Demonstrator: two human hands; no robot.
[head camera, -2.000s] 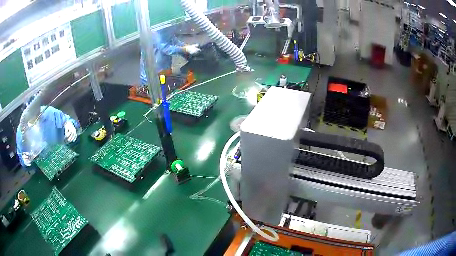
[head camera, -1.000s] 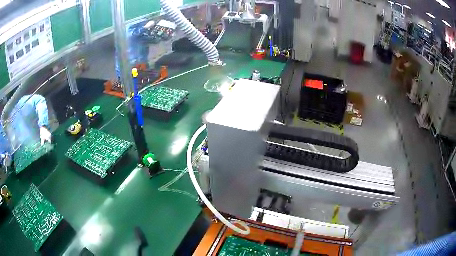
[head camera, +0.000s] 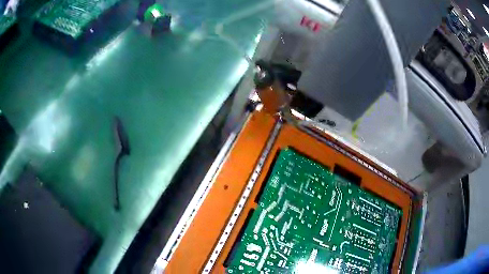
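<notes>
A green printed circuit board (head camera: 321, 214) with silvery solder marks lies in an orange fixture (head camera: 214, 198) with metal strips, at the lower middle and right. Its near edge is cut off by the frame, and a bright glare lies on it. The grey machine head (head camera: 348, 59) stands beyond it, blurred, with a white hose (head camera: 395, 64) hanging down. A blue sleeve shows at the lower right edge. Neither of my hands is in the picture.
A green bench (head camera: 112, 91) fills the left side. On it lie a thin dark crooked item (head camera: 119, 155), a black slab (head camera: 43, 225) at the lower left and another circuit board (head camera: 75, 18) at the upper left. A black cable chain (head camera: 447, 64) is at the upper right.
The view has swung down and closer to the orange fixture, so more of its board shows. The far bench, the people and the floor crate have left the picture.
</notes>
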